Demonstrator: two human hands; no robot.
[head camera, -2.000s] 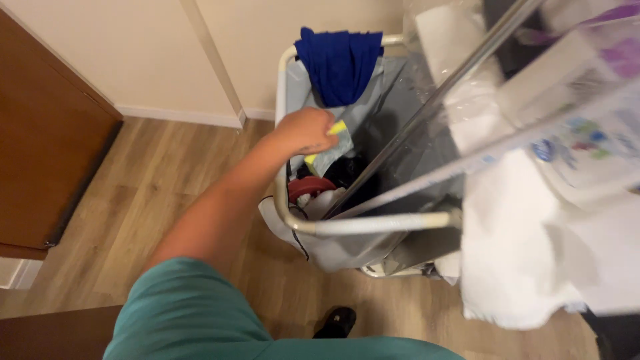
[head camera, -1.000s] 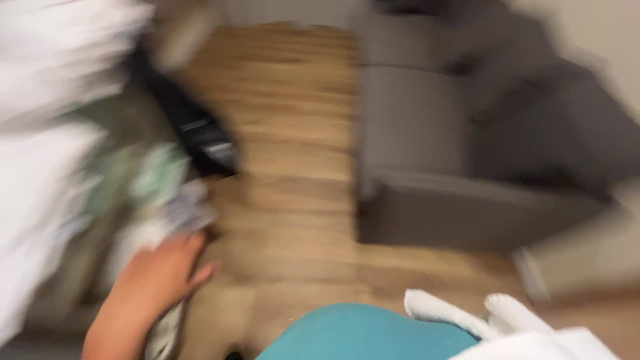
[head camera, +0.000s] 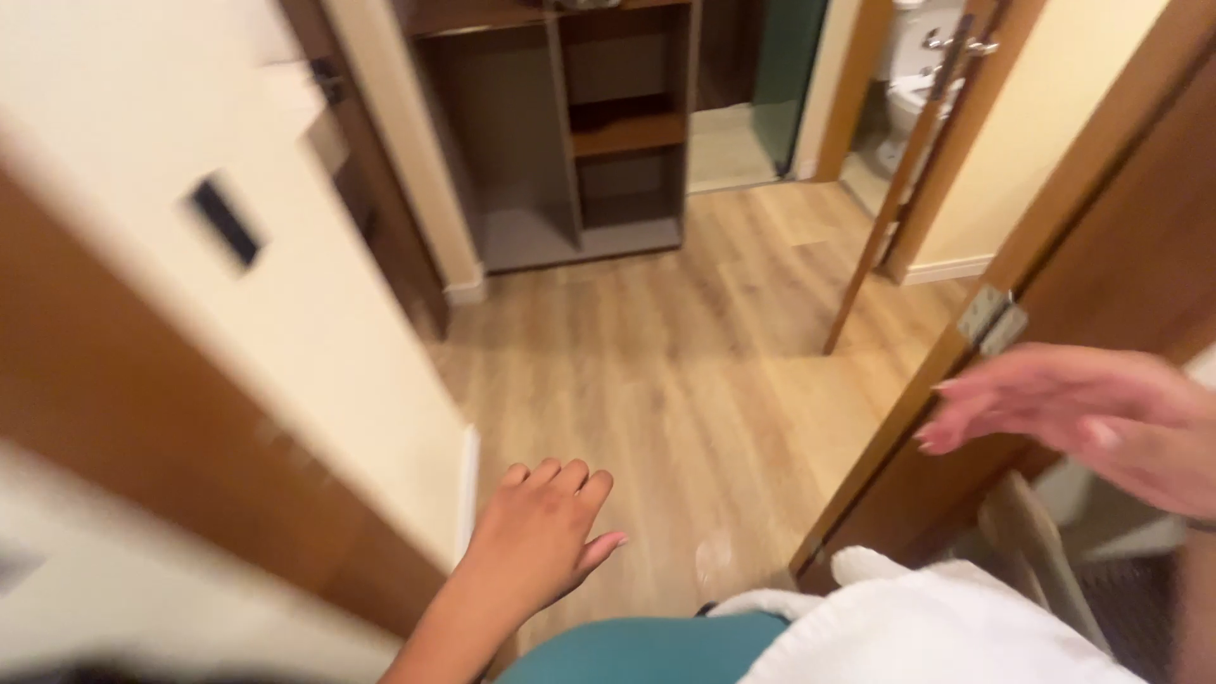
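My left hand (head camera: 541, 532), palm down with the thumb out, holds nothing above the wood-look floor (head camera: 646, 408) at the lower middle. On the right, my right hand (head camera: 1064, 418) is raised beside the hinge (head camera: 993, 321) of a brown wooden door (head camera: 1121, 228); its fingers are slightly bent and nothing shows in them. Folded white cloth (head camera: 940, 627) lies against my body at the bottom right, below my right hand. What holds the cloth up is hidden.
Wooden door frames flank the doorway. Ahead stands an open shelf unit (head camera: 627, 133). A bathroom door (head camera: 902, 190) juts out ajar, with a toilet (head camera: 907, 104) behind it. Left is a cream wall (head camera: 332, 313) with a dark switch plate (head camera: 225, 220). A green glass panel (head camera: 787, 85) stands at the back.
The view has swung from a laundry cart, past a grey sofa, to a doorway. My left hand has come away from the pile of cloths, and my right hand has come into view.
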